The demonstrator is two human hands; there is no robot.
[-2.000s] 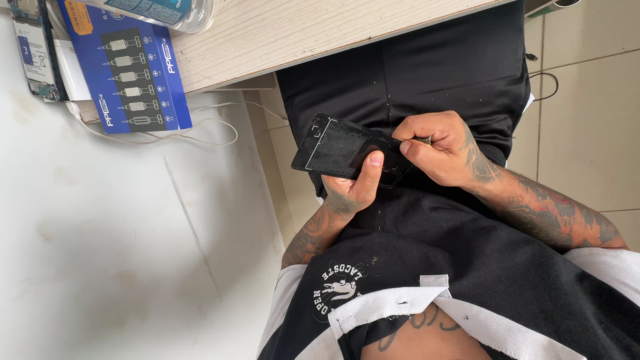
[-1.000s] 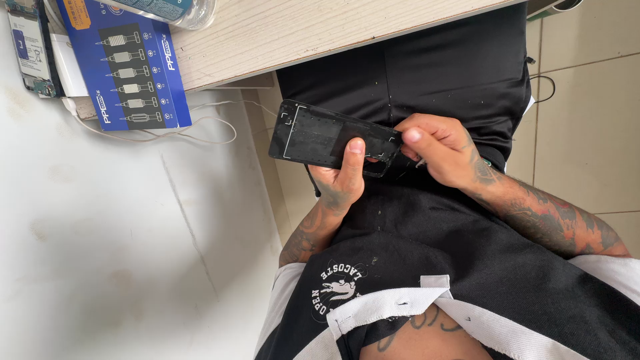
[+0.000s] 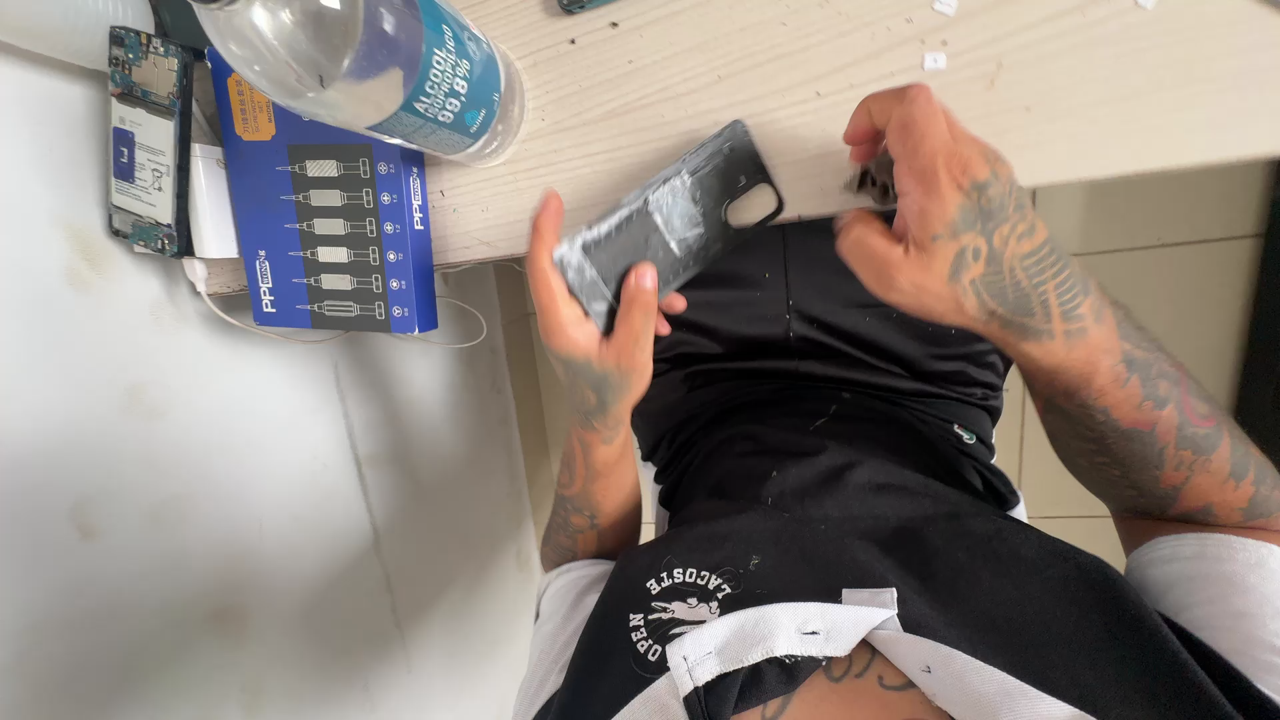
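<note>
My left hand (image 3: pixel 610 320) grips the lower end of a dark phone back cover (image 3: pixel 690 225), tilted up to the right, with an oblong camera opening near its upper right end. Whitish, shiny patches show on its face. My right hand (image 3: pixel 925 200) is apart from the cover, over the table's edge at the right. Between its bent fingers is a small dark object (image 3: pixel 876 182), blurred, so its kind cannot be told.
A wooden table (image 3: pixel 680 60) spans the top. At its left are an isopropyl alcohol bottle (image 3: pixel 400 70), a blue screwdriver set box (image 3: pixel 330 240), an opened phone (image 3: pixel 148 150) and a white charger (image 3: pixel 213 205) with a cable. Small white pieces (image 3: pixel 934 61) lie at the upper right.
The cover, earlier held by my left hand above the lap with my right hand at its end, is now nearer the table. My right hand has come away from it. The view has shifted.
</note>
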